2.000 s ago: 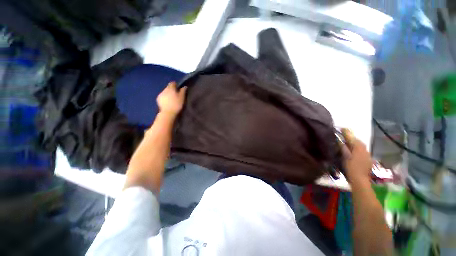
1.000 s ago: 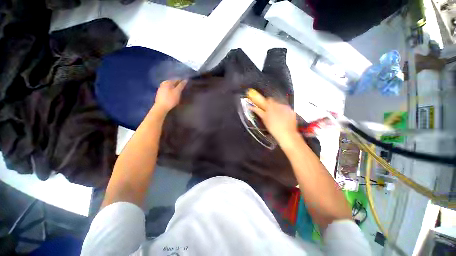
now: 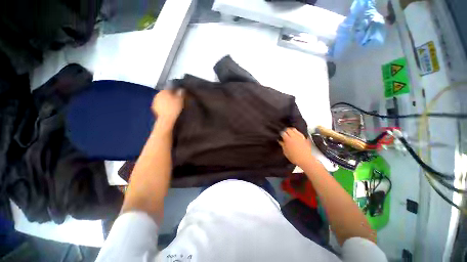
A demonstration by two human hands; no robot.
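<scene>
A dark brown garment (image 3: 225, 128) lies over the navy padded board (image 3: 110, 120), whose left rounded end is bare. A sleeve (image 3: 233, 69) points away at the garment's far side. My left hand (image 3: 168, 106) grips the garment's upper left edge. My right hand (image 3: 295, 147) holds the garment near its right end, with the fabric gathered in folds at the fingers. The steam iron (image 3: 340, 146), with a wooden-yellow handle, stands on the right beyond the table's end, untouched.
More dark garments (image 3: 56, 169) lie heaped on the left. The white table (image 3: 271, 66) runs behind the board. Black and yellow lines with red fittings run right from the iron. A green bag (image 3: 373, 192) is below it. Light blue plastic (image 3: 361, 25) hangs at the far right.
My right hand has let go of the iron, which moved from on top of the garment to the right side, and now holds the garment. My left hand stays at the left edge.
</scene>
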